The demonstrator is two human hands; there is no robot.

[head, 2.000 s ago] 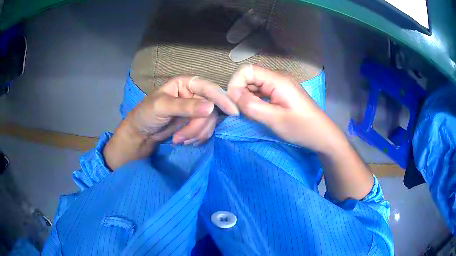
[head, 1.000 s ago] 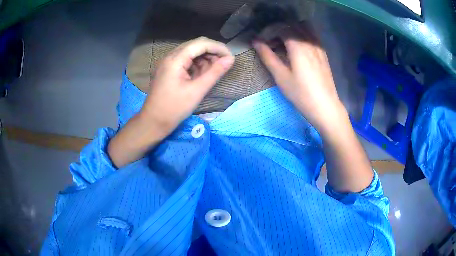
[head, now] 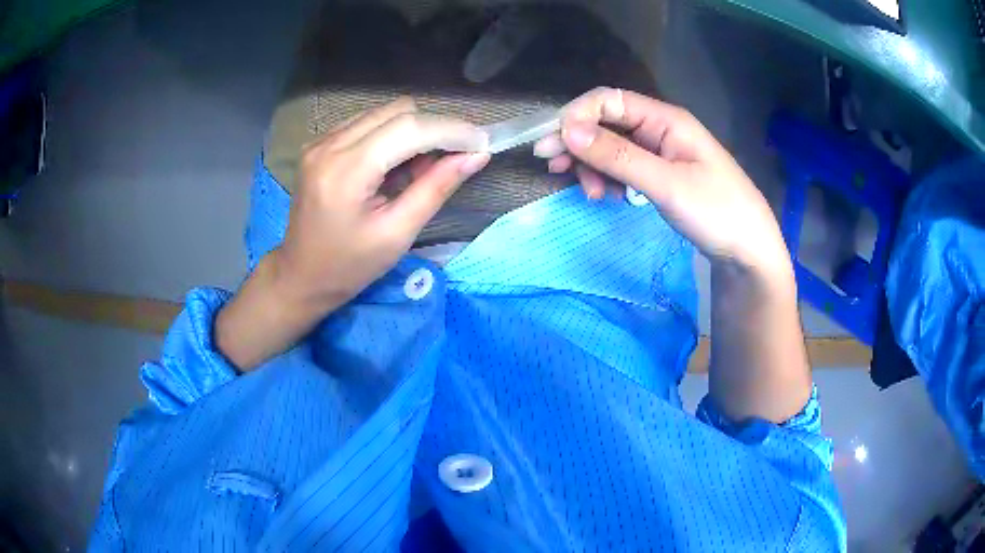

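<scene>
A translucent whitish finger cot (head: 523, 134) is stretched between my two hands above my lap. My left hand (head: 378, 184) pinches its left end between thumb and forefinger. My right hand (head: 670, 173) holds its right end at the thumb and forefinger. A whitish ring shows around a finger of my right hand. Another finger cot (head: 499, 45) lies flat on the brown ribbed trousers (head: 432, 103), farther up in the shadow.
The green bench edge (head: 864, 65) runs across the top right, with a white corner (head: 884, 9) on it. A blue plastic stool (head: 837, 216) and a person's blue sleeve (head: 950, 302) are at the right. Grey floor with a yellow-brown stripe (head: 92, 306) is at the left.
One of the two cots on the lap has been picked up and is now held between both hands. My right hand has moved back from the lap, towards me.
</scene>
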